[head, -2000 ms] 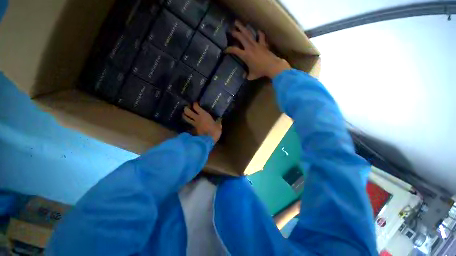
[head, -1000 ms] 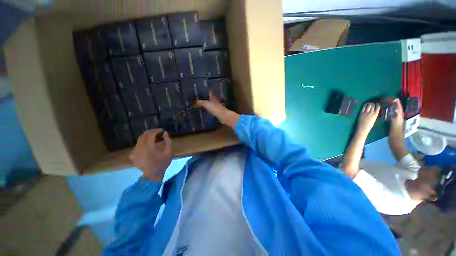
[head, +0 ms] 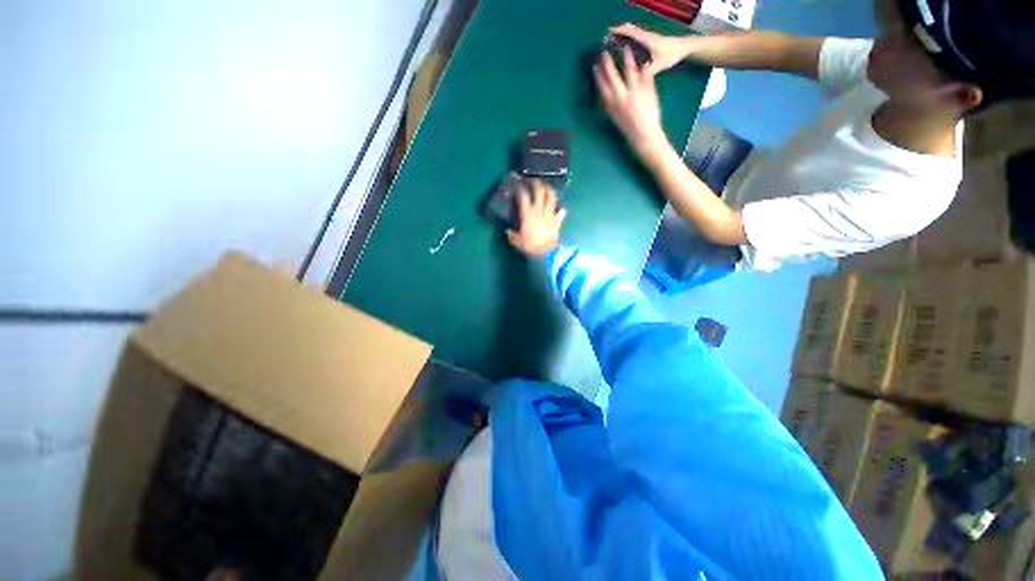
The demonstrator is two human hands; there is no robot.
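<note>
A small black retail box (head: pixel 546 152) lies on the green bench mat (head: pixel 454 297). A second black box (head: pixel 503 200), blurred and glossy, lies beside it, partly under my right hand (head: pixel 536 216). My right fingers are over this second box and grip it. The open brown carton (head: pixel 284 346) stands at the lower left, with dark boxes (head: pixel 244 488) inside, too dim to tell apart. Only a bit of skin of my left hand (head: pixel 224 574) shows at the bottom edge, inside the carton; its fingers are cut off.
A coworker in a white T-shirt (head: pixel 840 170) sits across the bench, both hands on a black box (head: pixel 627 52). Red rollers (head: pixel 670 9) are at the bench's far end. Stacked brown cartons (head: pixel 908 329) stand at the right, with loose dark items (head: pixel 976 482) on them.
The view has swung from the carton to the bench. My right hand has left the carton and moved onto a box on the mat. My left hand is now almost out of view.
</note>
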